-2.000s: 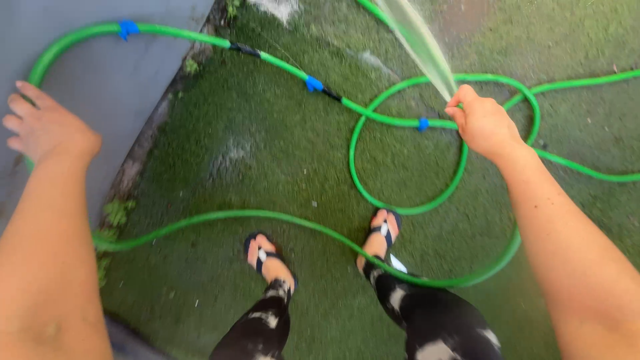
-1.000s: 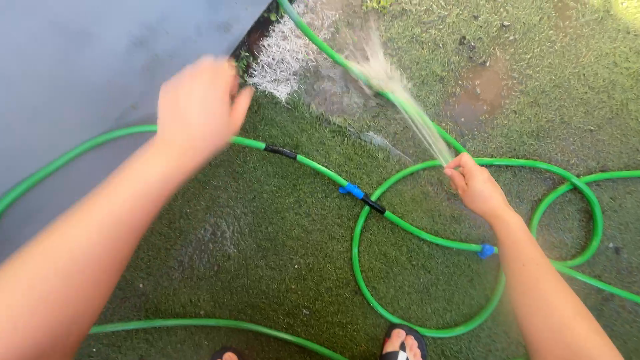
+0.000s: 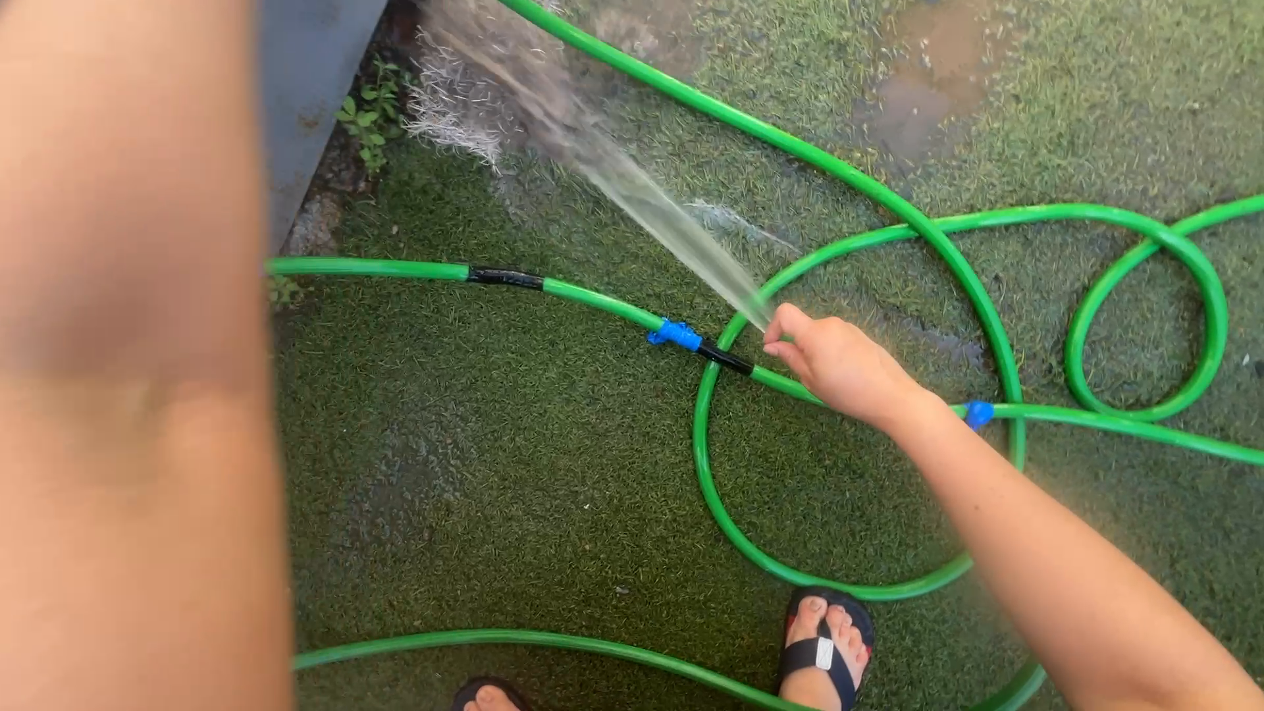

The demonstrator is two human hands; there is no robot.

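Observation:
My right hand (image 3: 839, 360) is closed at the start of a fan of water (image 3: 681, 232) that sprays toward the upper left; the hose end inside the fingers is hidden. A green garden hose (image 3: 859, 178) loops over the grass around and under that hand. One length of it bears black tape (image 3: 506, 277) and blue ties, one of them (image 3: 678, 334) just left of my right hand. My left forearm (image 3: 138, 395) fills the left edge, close to the camera and blurred. The left hand itself is out of the frame.
Short green turf (image 3: 474, 474) lies underfoot, with a patch of pale dry grass (image 3: 454, 104) and a muddy puddle (image 3: 918, 79) farther off. A grey slab (image 3: 311, 89) with weeds (image 3: 373, 117) along its edge is at upper left. My sandalled feet (image 3: 828, 652) stand near a hose loop.
My left hand has gone from over the hose at the left to out of view. The spray from my right hand now points farther left. The view has shifted.

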